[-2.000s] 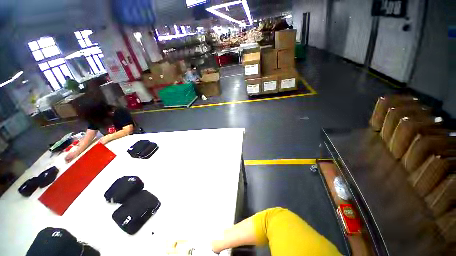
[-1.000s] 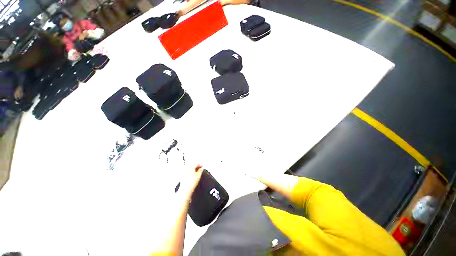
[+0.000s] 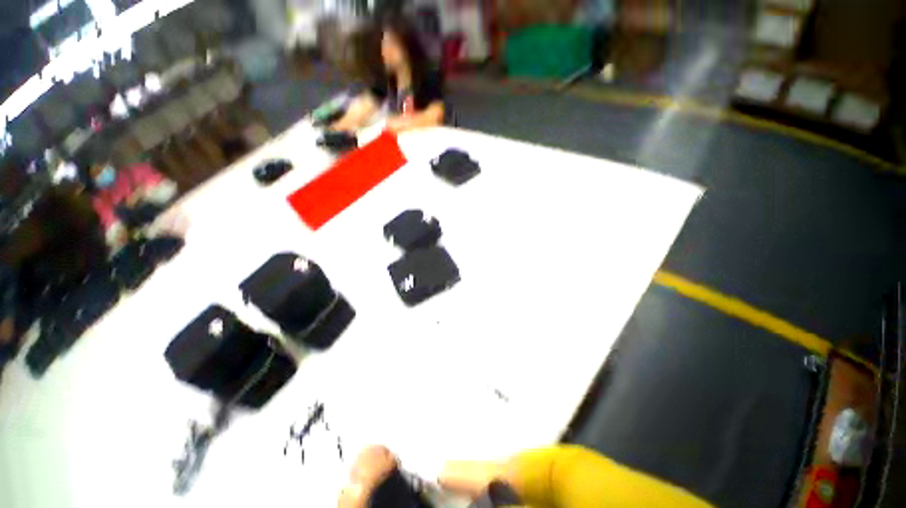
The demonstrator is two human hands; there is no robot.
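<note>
My left hand (image 3: pixel 370 472) is at the bottom edge, blurred and partly cut off, holding a black bag (image 3: pixel 401 492) that shows only in part. My right forearm (image 3: pixel 472 476), in a yellow sleeve, reaches in from the right towards the same bag. My right hand is too washed out to make out its fingers. Two stacks of black bags, a nearer one (image 3: pixel 214 347) and a farther one (image 3: pixel 288 286), lie left of centre. Grey cords (image 3: pixel 194 451) lie beside the nearer stack, and thin black cords (image 3: pixel 310 429) lie beyond my left hand.
The white table (image 3: pixel 556 258) has its edge on the right. Black bags (image 3: pixel 424 274), a red board (image 3: pixel 348 182) and more bags lie farther back. One person (image 3: pixel 407 79) sits at the far side, another (image 3: pixel 124 193) at the left. A cart (image 3: pixel 839 397) stands at the right.
The view has tilted up, so the table's things sit lower in the picture. The black bag and my left hand are now mostly at the bottom edge. The far person shows again.
</note>
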